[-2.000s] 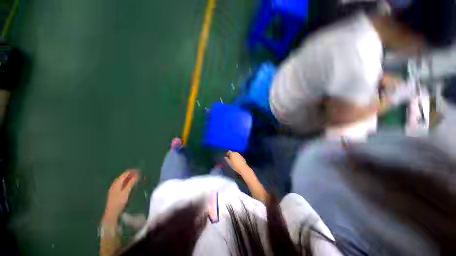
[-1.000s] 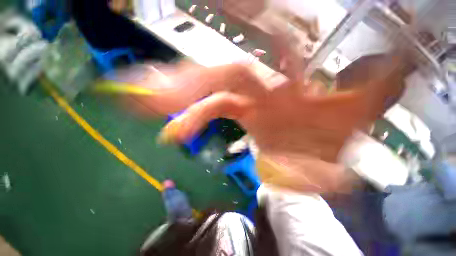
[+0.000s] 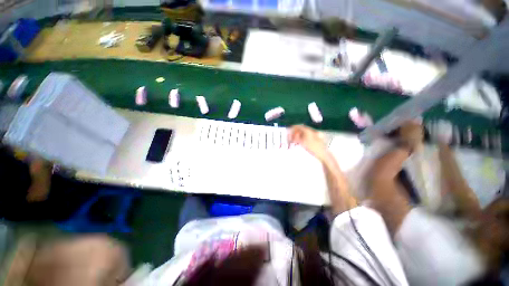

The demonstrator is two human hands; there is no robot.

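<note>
My right hand (image 3: 306, 137) reaches over the white table (image 3: 240, 181), its bent fingers at the right end of a sheet with rows of dark marks (image 3: 243, 136). Blur hides whether it grips anything. A large blurred skin-toned shape (image 3: 70, 260) at the lower left may be my left hand or forearm; its fingers cannot be made out. Beyond the table, several pale pink device housings lie spaced along the green belt (image 3: 217, 84), one of them (image 3: 234, 108) behind the sheet.
A dark phone (image 3: 159, 145) and a patch of small dark marks (image 3: 179, 174) lie left of the sheet. A large whitish box or stack (image 3: 67, 123) stands further left. A grey metal bar (image 3: 441, 84) and a neighbour's arms (image 3: 390, 173) are at right. A blue stool (image 3: 231, 209) shows below.
The view has swung from the green floor to the table and belt. The large blurred hand that crossed the view is gone from the middle; my right hand is now over the table.
</note>
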